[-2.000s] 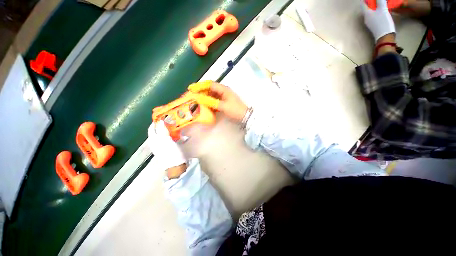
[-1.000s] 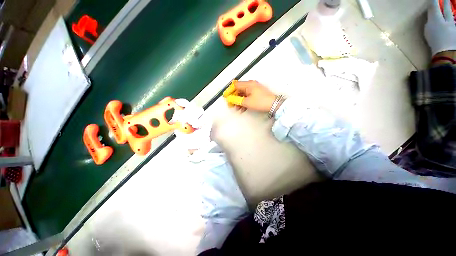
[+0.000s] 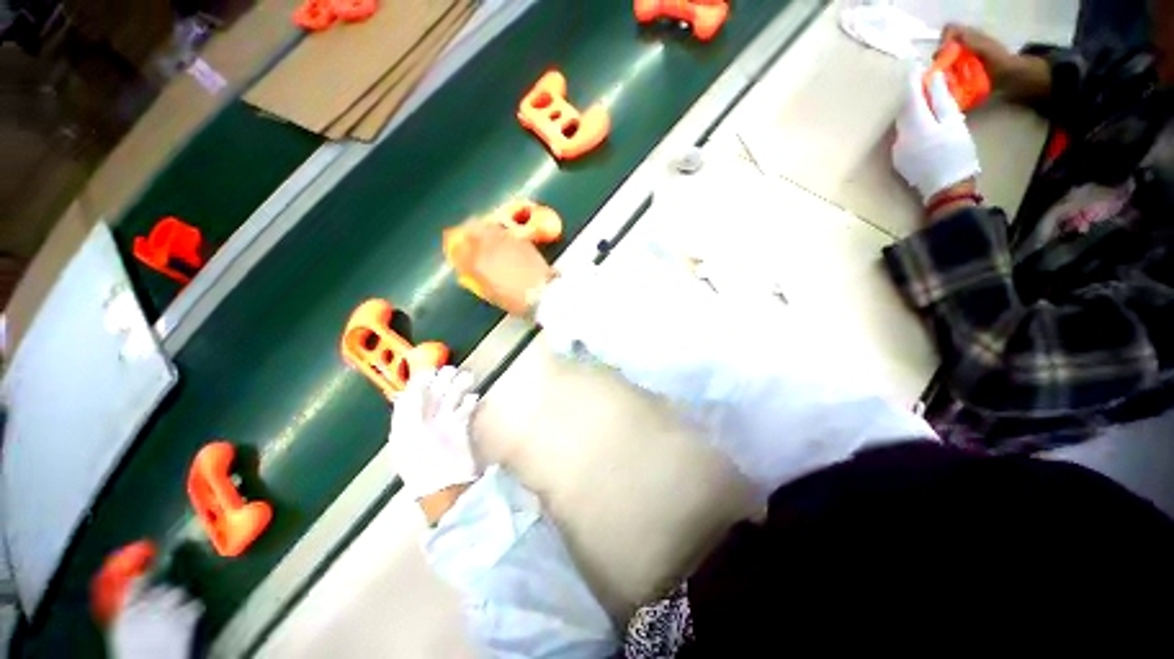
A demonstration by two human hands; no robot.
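Note:
My left hand (image 3: pixel 435 425), in a white knit glove, is at the lower grip of an orange controller shell (image 3: pixel 382 350) on the green belt. Its fingertips meet the shell's edge; whether they grip is unclear. My right hand (image 3: pixel 500 268), bare with yellow-orange finger cots, is blurred and reaches over the belt onto a second orange shell (image 3: pixel 534 219). The palm and fingers cover part of that shell.
The green belt (image 3: pixel 303 373) carries several other shells. A white board (image 3: pixel 77 412), brown cardboard (image 3: pixel 367 64) and a red-orange part (image 3: pixel 169 247) are beyond. A plaid-sleeved person holds a shell (image 3: pixel 959 77). Another gloved hand (image 3: pixel 155 624) is lower left.
The shell first worked in both hands went onto the belt with my left hand. My right hand has moved from above the table to a shell on the belt. The view has shifted.

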